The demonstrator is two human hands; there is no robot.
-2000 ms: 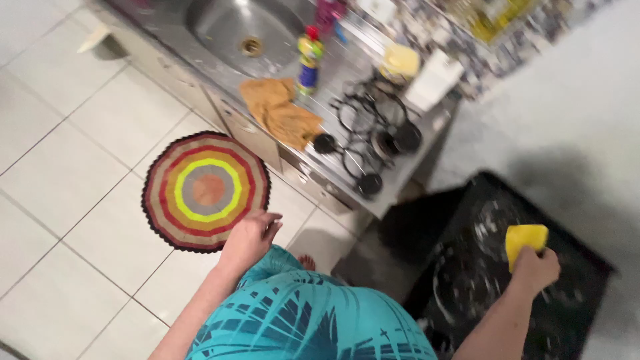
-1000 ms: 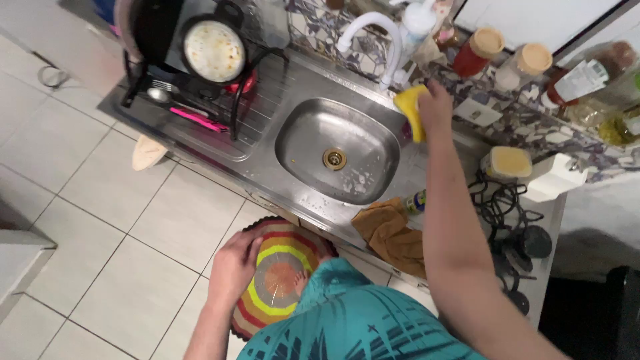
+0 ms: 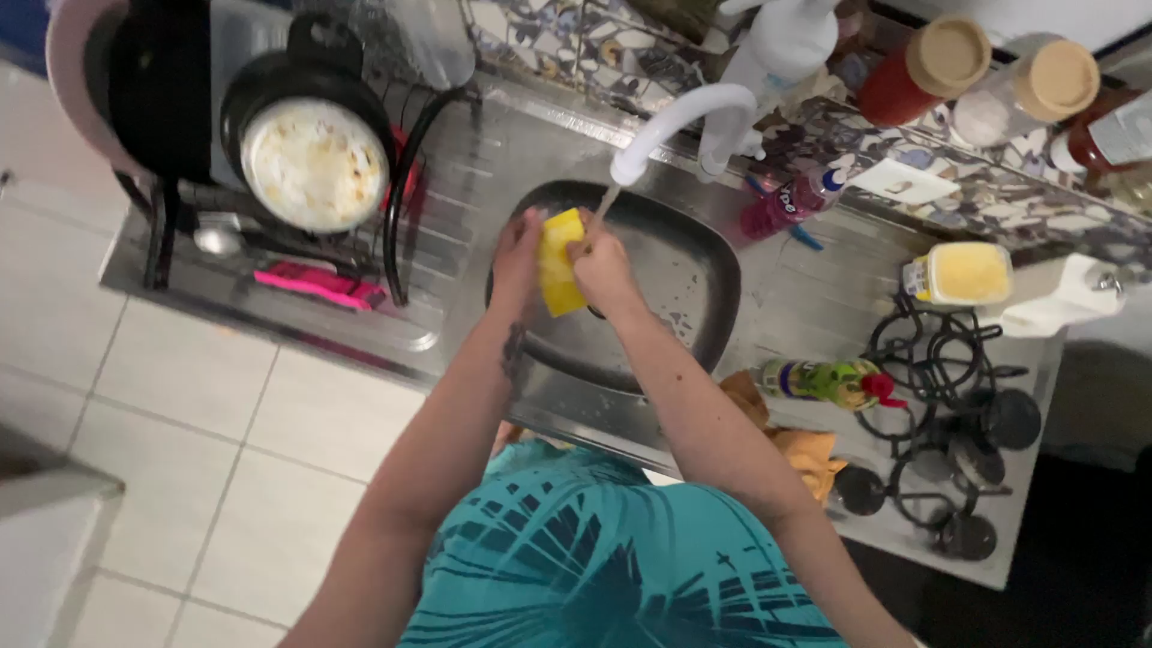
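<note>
Over the stainless steel sink [image 3: 684,288], my right hand [image 3: 605,270] grips the right side of a yellow sponge [image 3: 562,263]. My left hand [image 3: 519,256] is at the sponge's left edge, its fingers pointing up toward the wall; whether they close on it is hard to tell. A thin stream of water runs from the white faucet [image 3: 684,112] down beside my right hand. The sponge is held upright between both hands, above the basin.
A dish rack with a pan [image 3: 315,166] stands left. Right of the sink are a pink detergent bottle [image 3: 783,211], a green bottle [image 3: 819,382], an orange cloth [image 3: 805,454], black stove grates [image 3: 927,360] and a yellow-filled tub [image 3: 967,273]. Jars [image 3: 945,58] line the ledge behind.
The sponge in my right hand has moved from the black stovetop to the faucet, then down over the sink. My left hand has come up from above the round rug to the sponge. Water now runs.
</note>
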